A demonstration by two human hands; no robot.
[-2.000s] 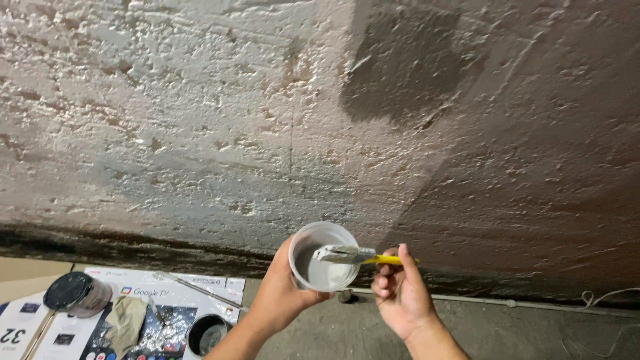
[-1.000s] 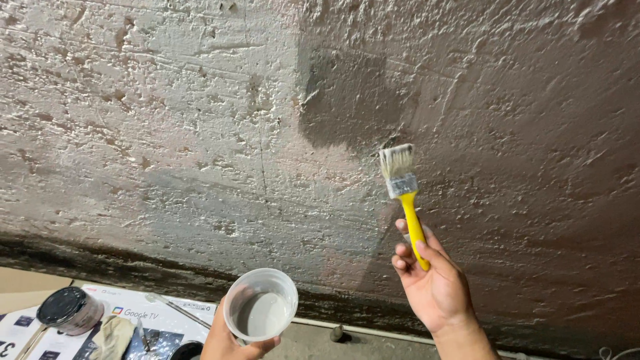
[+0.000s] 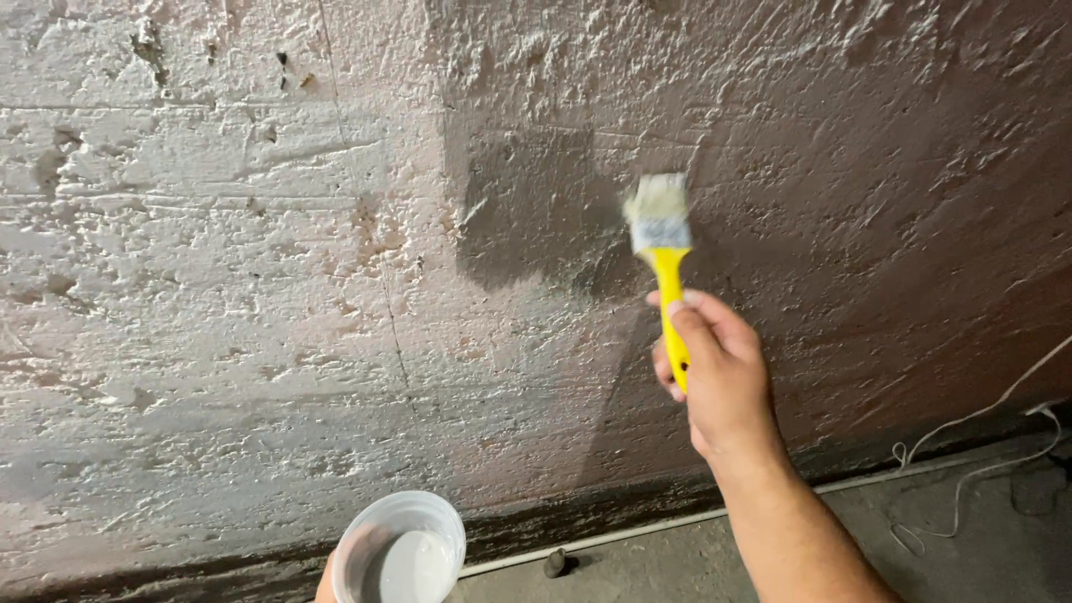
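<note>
My right hand (image 3: 712, 360) grips the yellow handle of a paintbrush (image 3: 670, 276), its bristles pointing up and coated with pale paint. The bristles are at the rough plastered wall (image 3: 251, 335), just right of a dark grey painted patch (image 3: 528, 209); whether they touch it cannot be told. At the bottom edge my left hand (image 3: 326, 584), mostly hidden, holds a translucent plastic cup (image 3: 399, 548) with light grey paint inside.
A pale pipe or cable (image 3: 620, 533) runs along the foot of the wall. A small dark object (image 3: 554, 564) stands on the concrete floor (image 3: 670, 569). Thin white cord (image 3: 959, 494) lies loosely curled at the right.
The brush was over the cup, then rose to the wall in my right hand; the dark patch has spread to the right near the bristles. The view has shifted right, off the cardboard box.
</note>
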